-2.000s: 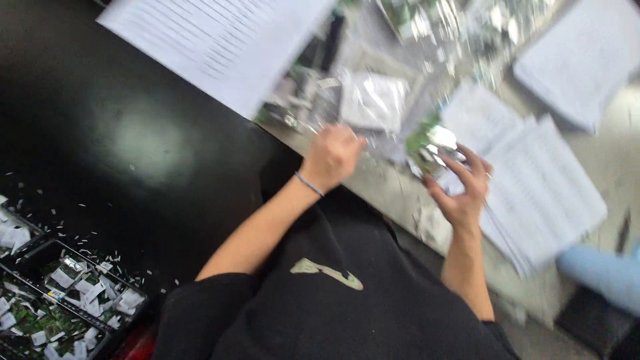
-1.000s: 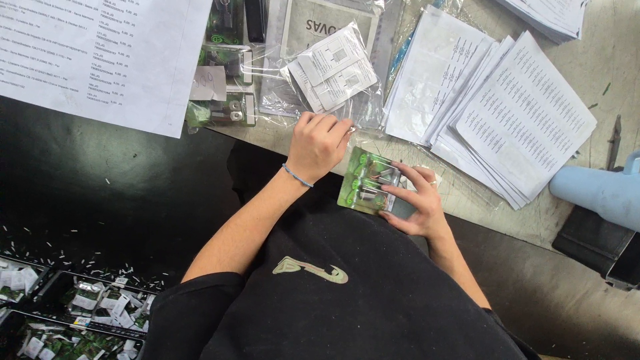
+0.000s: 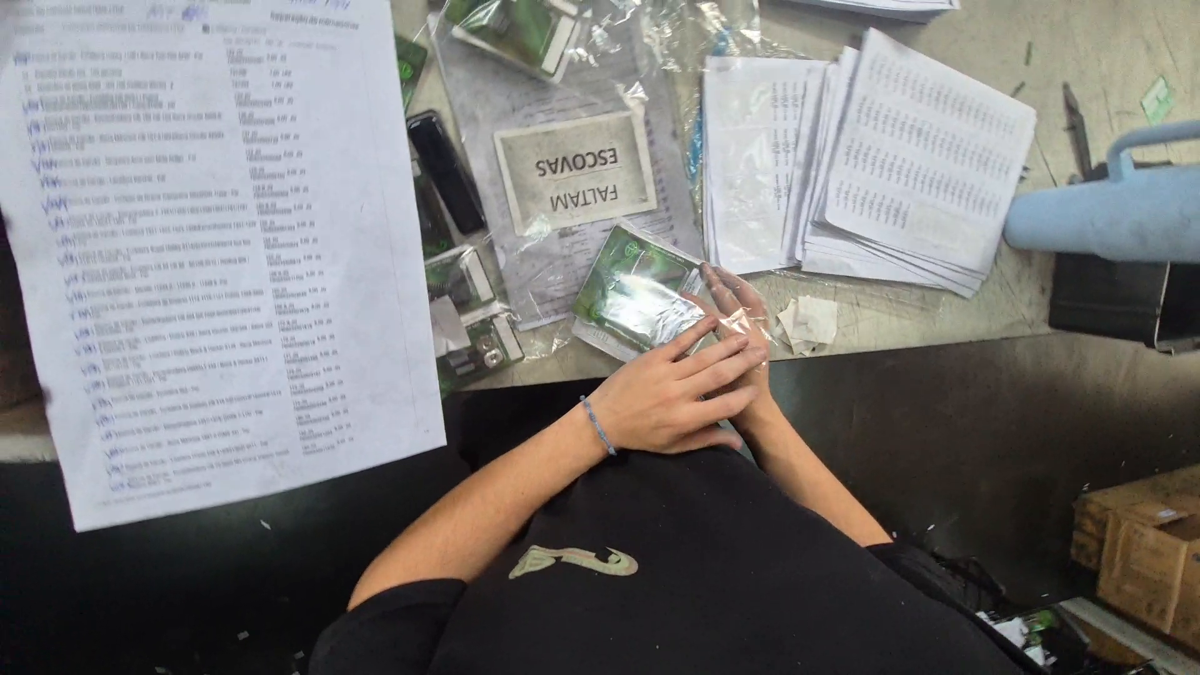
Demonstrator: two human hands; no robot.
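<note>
A green blister pack in a clear plastic bag (image 3: pixel 633 291) lies tilted at the table's front edge, its surface glaring with reflections. My right hand (image 3: pixel 736 319) grips its right end, partly hidden under the other hand. Across it lies my left hand (image 3: pixel 670 394), with a blue bracelet at the wrist and its fingers on the bag's end and over the right hand's fingers. Behind the pack is a plastic sleeve with a printed card (image 3: pixel 577 173). More green blister packs (image 3: pixel 478 352) lie to the left of the sleeve.
A large printed list (image 3: pixel 225 253) overhangs the table's edge at left. Stacks of printed sheets (image 3: pixel 923 159) lie at right, beside a light blue mug (image 3: pixel 1106 216) and a black container (image 3: pixel 1116 300). A black marker-like object (image 3: pixel 447 173) lies behind the packs. Cardboard boxes (image 3: pixel 1148 553) stand low at right.
The left hand has moved from beside the pack onto its right end, over the right hand. The pack now shows inside a clear bag. The white labels that lay on the sleeve are no longer seen there.
</note>
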